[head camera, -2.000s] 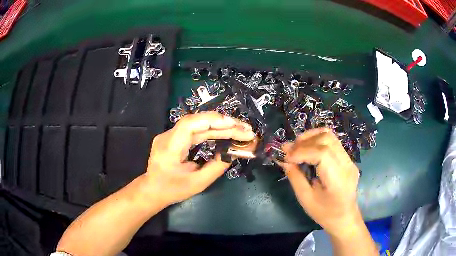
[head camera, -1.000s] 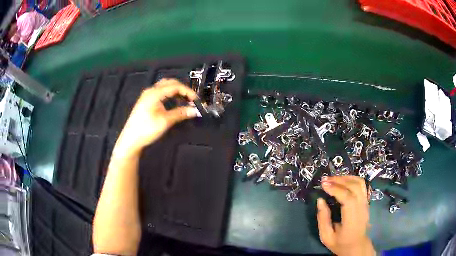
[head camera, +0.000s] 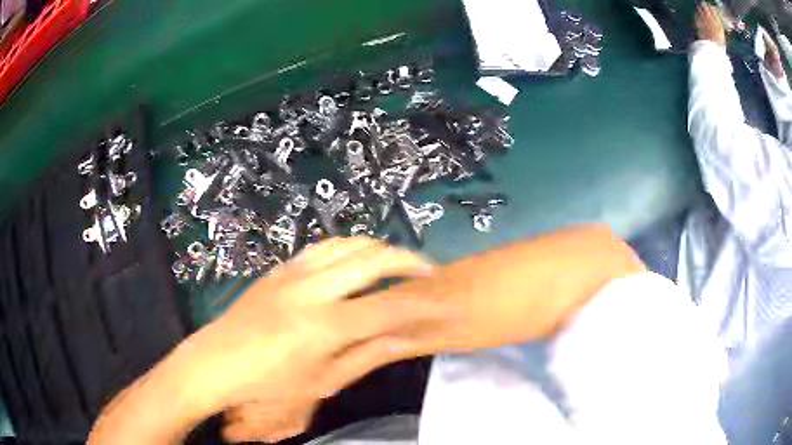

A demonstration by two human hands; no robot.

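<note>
My left hand (head camera: 252,326) reaches in from the lower left and overlaps my right hand (head camera: 382,326), whose arm comes from the right. Both are blurred at the lower centre, in front of the clip heap. Their fingertips are largely hidden, and I cannot tell whether they hold anything. Silver spring clips (head camera: 325,188) lie heaped with dark narrow strips on the green bench. The black foam tray (head camera: 52,313) is at the left. Silver clips (head camera: 106,229) stand in its upper right part, gripping dark pieces.
A black box with white paper (head camera: 512,35) is at the top, with a white slip (head camera: 498,89) and loose metal bits (head camera: 584,43) near it. A red tray (head camera: 39,43) is at the top left. A person in a pale sleeve (head camera: 725,130) is at the right.
The view has swung right, so the tray and heap sit further left. My left hand has left the clips on the tray, and my hands have come together and overlap.
</note>
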